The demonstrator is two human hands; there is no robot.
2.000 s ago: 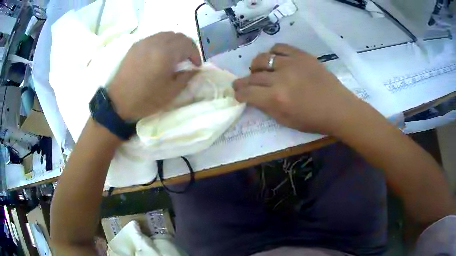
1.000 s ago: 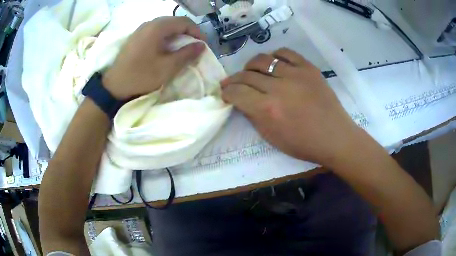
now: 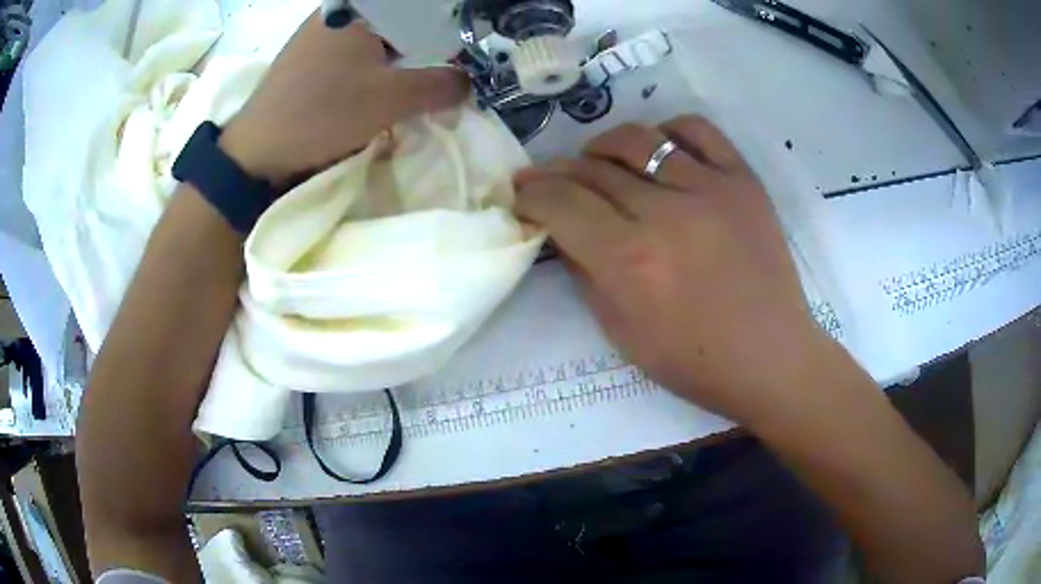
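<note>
The cream garment (image 3: 365,302) lies bunched on the white table, left of and below the needle area. My left hand (image 3: 343,97) holds its upper edge close to the presser foot (image 3: 497,91); its fingertips are partly hidden by the machine head. My right hand (image 3: 674,240) pinches the garment's right edge between thumb and fingers, just below the foot. A black cord loop (image 3: 395,439) hangs from under the garment near the table's front edge.
The sewing machine head (image 3: 428,23) is at the top centre. Black thread snips (image 3: 799,29) and a thin dark pointed tool (image 3: 925,97) lie at the upper right. A printed ruler (image 3: 514,394) runs along the front edge. More cream cloth (image 3: 228,561) shows below the table.
Both hands have brought the garment edge up to the foot, and the left hand's fingertips are now under the machine head. The view has shifted, so the machine head shows larger.
</note>
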